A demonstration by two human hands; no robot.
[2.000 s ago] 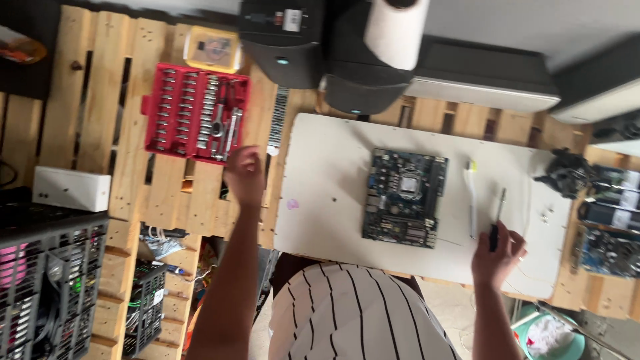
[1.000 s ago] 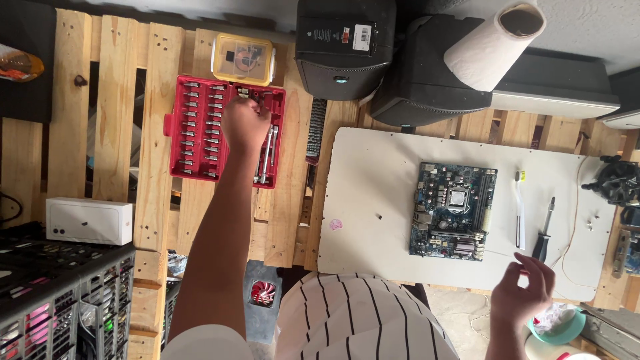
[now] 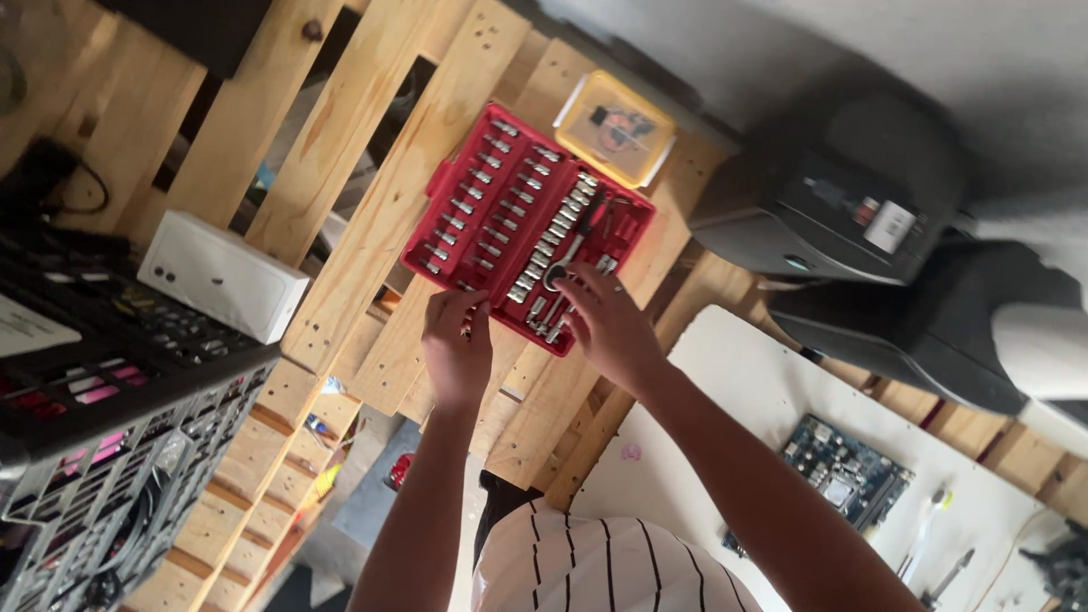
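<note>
An opened red socket set case [image 3: 531,212] lies on the wooden pallet table, with rows of bits and sockets inside. My left hand [image 3: 459,340] is at the case's lower left edge, its fingers bent; whether it grips anything is unclear. My right hand [image 3: 608,323] reaches over the lower right of the case, its fingertips at the head of a ratchet handle [image 3: 571,248]. Whether those fingers grip the ratchet cannot be told. Farther right, a motherboard [image 3: 837,484], a brush [image 3: 926,531] and a screwdriver [image 3: 952,578] lie on a white board [image 3: 714,365].
A yellow-rimmed clear box [image 3: 616,127] touches the case's upper side. Black devices [image 3: 833,187] stand at the upper right beside a white paper roll [image 3: 1041,348]. At left are a white box [image 3: 223,276] and a black crate [image 3: 127,459]. Gaps run between the pallet slats.
My right hand has moved from beside the screwdriver on the white board to the red case. My left hand has gone from the case's interior to its lower left edge. The view has turned and shifted left.
</note>
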